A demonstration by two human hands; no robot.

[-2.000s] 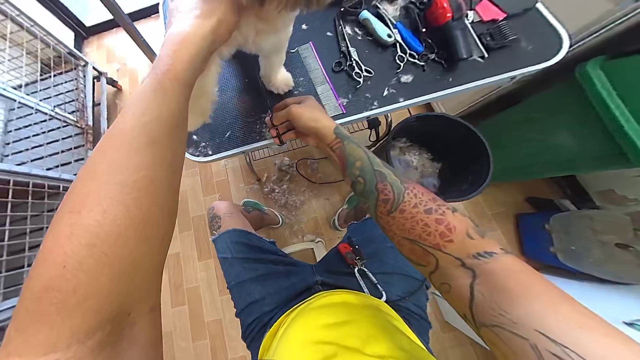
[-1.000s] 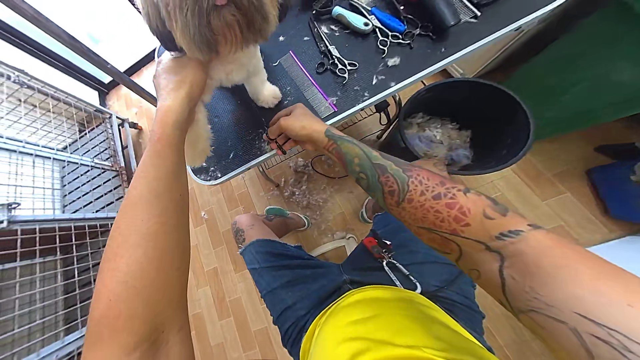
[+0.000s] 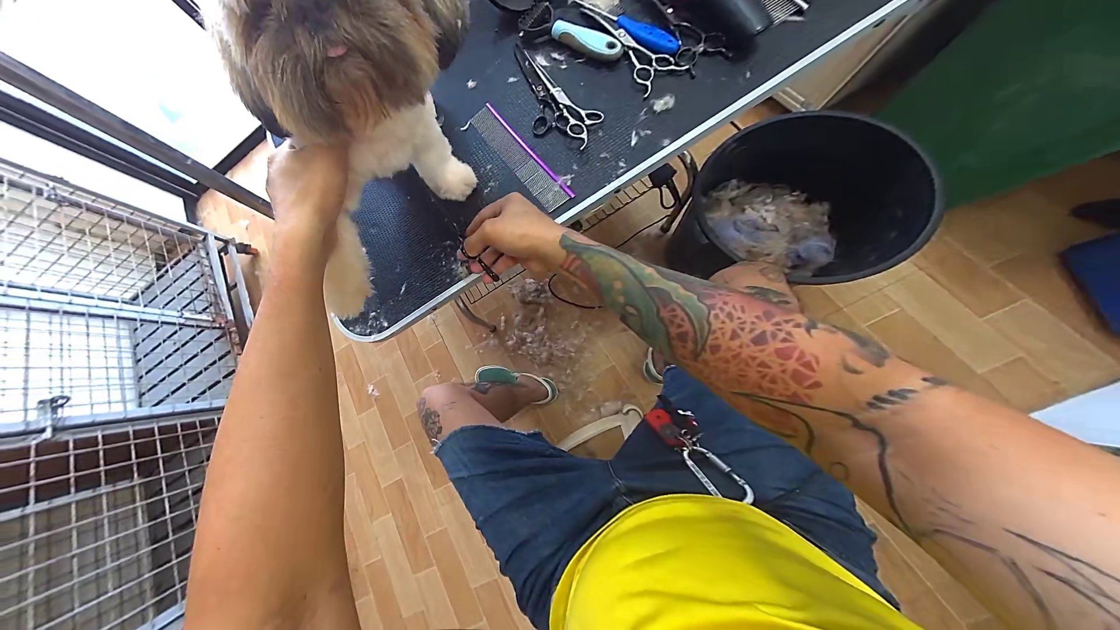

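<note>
A long-haired dog (image 3: 341, 70), brown on the head and white on the legs, stands on the black grooming table (image 3: 402, 262). My left hand (image 3: 306, 179) is against the dog below its head, with the fingers hidden in fur; whether they are closed cannot be told. Near the table's edge, beside the dog's front paw, my right hand (image 3: 507, 236) holds black-handled scissors (image 3: 479, 262), whose blades are hard to make out. A metal comb with a purple spine (image 3: 529, 153) lies on the mat, and beyond it are two pairs of scissors (image 3: 560, 105), one black-handled.
Further along the table lie a light-blue-handled tool (image 3: 586, 40), a blue-handled tool (image 3: 649, 35) and more scissors. A black bin (image 3: 910, 219) with cut hair stands by the table's edge. Wire cages (image 3: 105, 350) are at the left. Hair clippings (image 3: 542, 328) litter the tiled floor.
The dog's head, out of view at first, now shows above my left hand. My right hand stays near the table edge with the scissors. The view has shifted.
</note>
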